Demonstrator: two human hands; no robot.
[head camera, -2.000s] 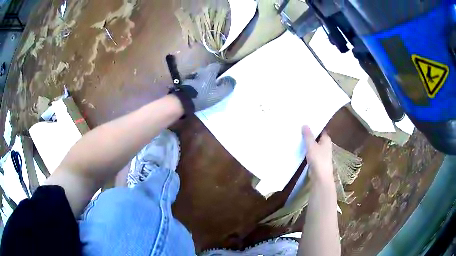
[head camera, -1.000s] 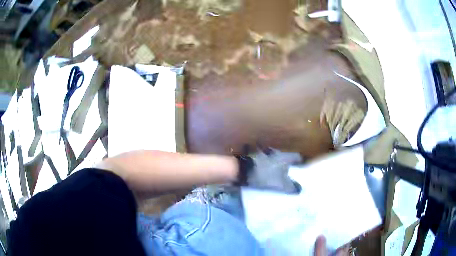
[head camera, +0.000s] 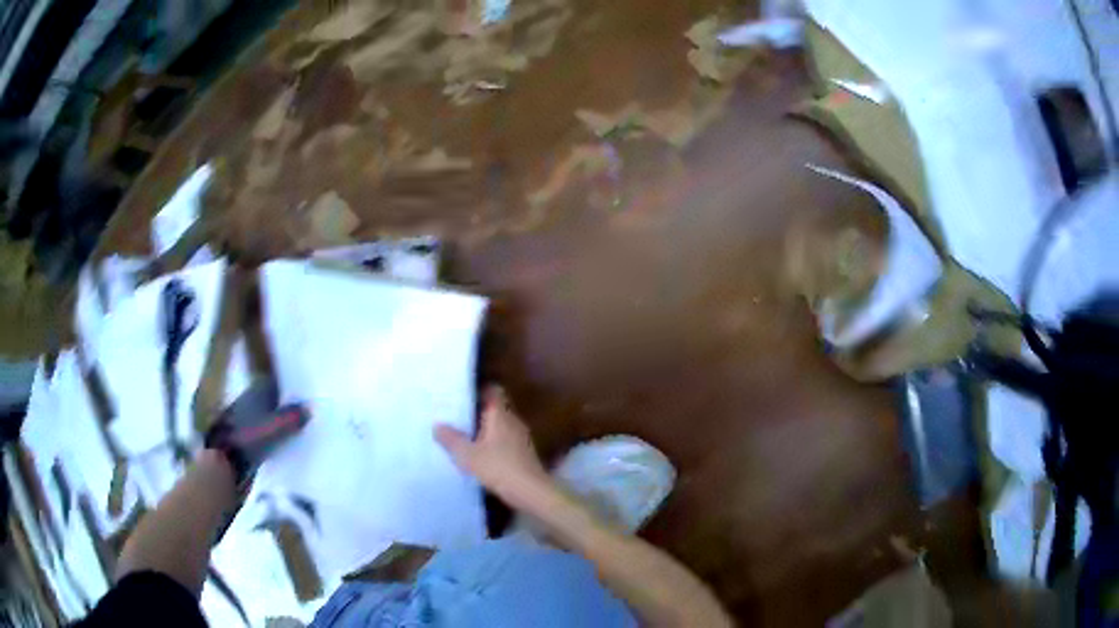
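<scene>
A white-topped cut piece (head camera: 380, 380) lies over the bundles at the left. My left hand (head camera: 260, 423), in the grey glove, is on its left edge. My bare right hand (head camera: 491, 448) holds its right edge, with the thumb on top and the fingers at the side. The view is blurred, and the fingers under the piece are hidden.
Other cut bundles (head camera: 160, 356) lie at the far left, with dark scissors (head camera: 179, 313) on them. The large fabric lay (head camera: 951, 123) is at the upper right. The cutting machine (head camera: 1086, 368) is at the right edge. A white shoe (head camera: 617, 476) shows below the brown table (head camera: 699, 307).
Both hands have carried the cut piece left, from in front of my legs to above the left bundles. My right hand has come fully into view.
</scene>
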